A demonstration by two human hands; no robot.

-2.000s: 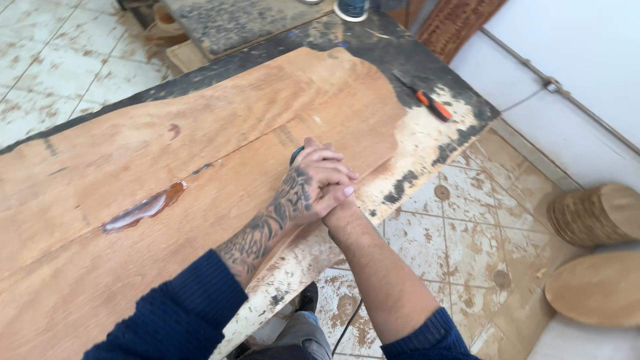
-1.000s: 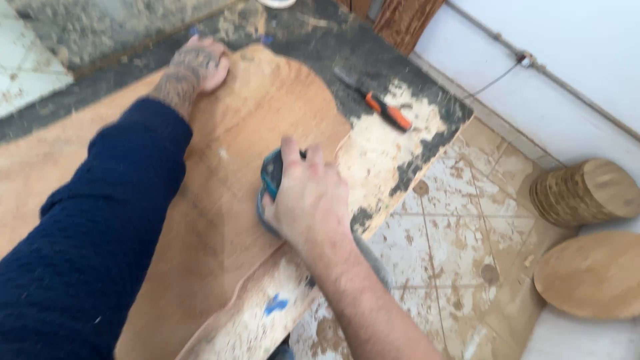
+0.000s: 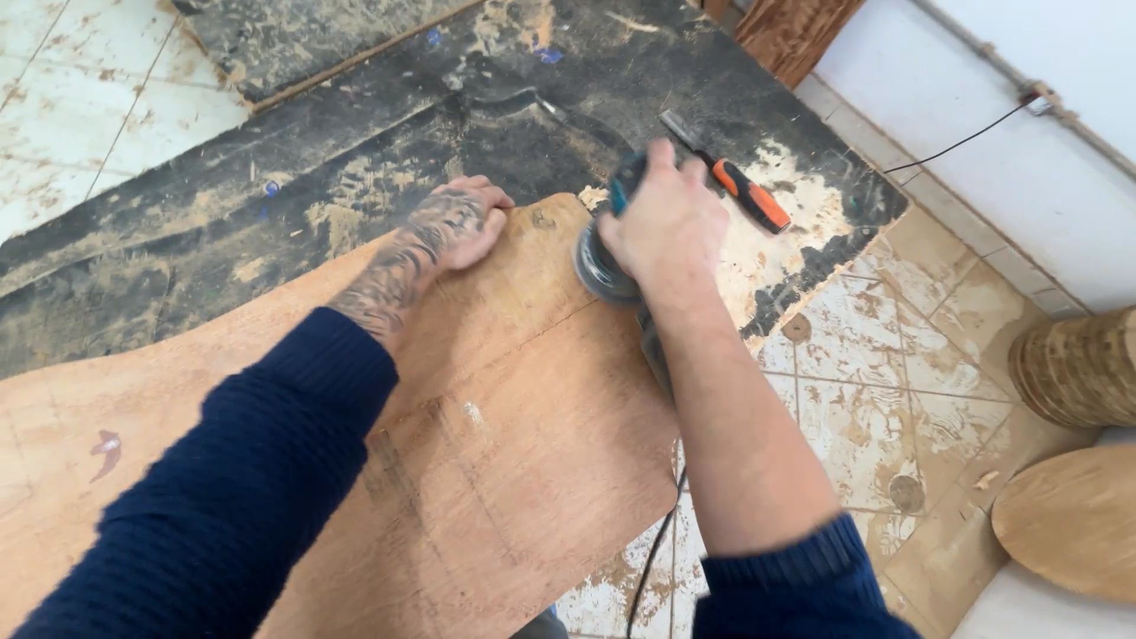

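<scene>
A large wooden slab (image 3: 532,426) with a wavy edge lies over the worn black bench top. My right hand (image 3: 670,222) is closed around the body of a teal and black random orbital sander (image 3: 608,262), whose round pad is at the slab's far right edge. The sander's dust bag or rear part hangs partly hidden behind my forearm. With its palm down, my left hand (image 3: 466,222) grips the slab's far edge, left of the sander. Just right of my right hand, a chisel with an orange and black handle (image 3: 750,195) rests on the bench.
The bench top (image 3: 355,169) bears sawdust and a bare pale patch. A black power cord (image 3: 652,550) hangs by the bench's near side. Stacked round wooden discs (image 3: 1078,368) and an oval wooden board (image 3: 1074,524) stand at the right. Shavings litter the tiled floor (image 3: 861,382).
From near the slab's right edge, my right hand has moved the sander to its far end. Two seconds ago both hands were together over the slab; now they are apart. The view has shifted.
</scene>
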